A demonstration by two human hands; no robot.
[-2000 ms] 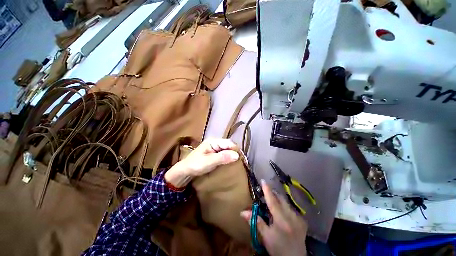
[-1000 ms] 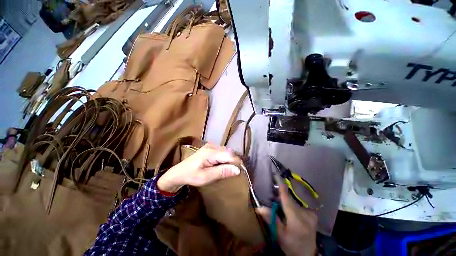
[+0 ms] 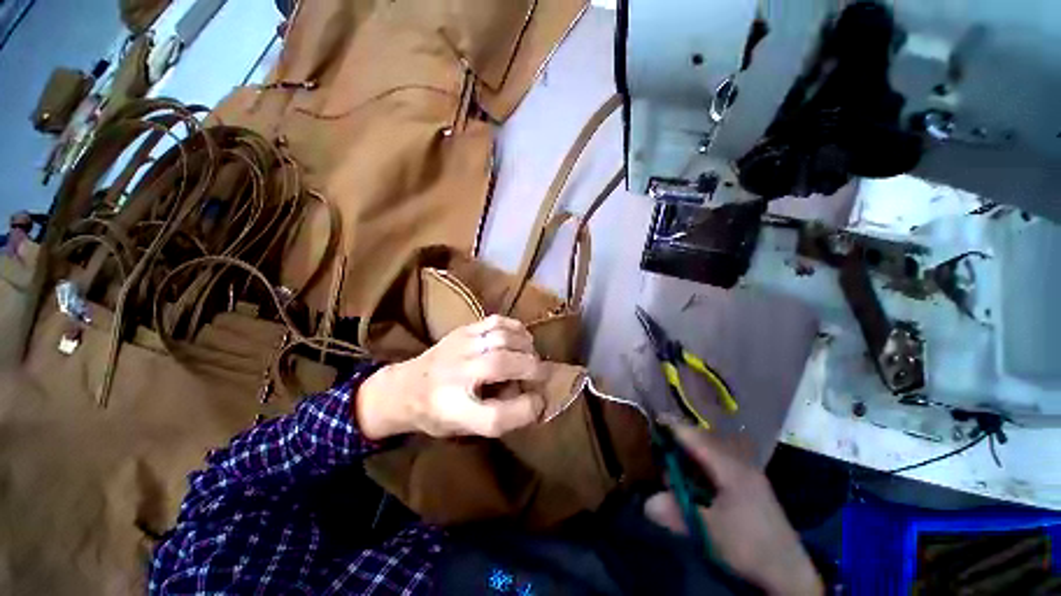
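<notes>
A tan-brown bag (image 3: 524, 472) lies over my lap with a pale edge line along its right side. My left hand (image 3: 465, 378) grips the bag near its upper edge, fingers curled over the material. My right hand (image 3: 733, 501) is blurred and holds teal-green handled scissors (image 3: 684, 489) at the right end of the pale edge. The scissor blades are too blurred to tell whether they touch the edge. Thin brown handles (image 3: 570, 221) loop up from the bag onto the table.
Yellow-and-black pliers (image 3: 686, 370) lie on the grey table right of the bag. The white sewing machine (image 3: 977, 151) stands at upper right. Tan bag pieces (image 3: 396, 198) and a heap of dark straps (image 3: 192, 233) are at left. A blue bin (image 3: 878, 541) is at lower right.
The view has shifted closer to the table. The bag's edge, straight before, is now bent and the bag folded. My right hand and the scissors have moved to the right.
</notes>
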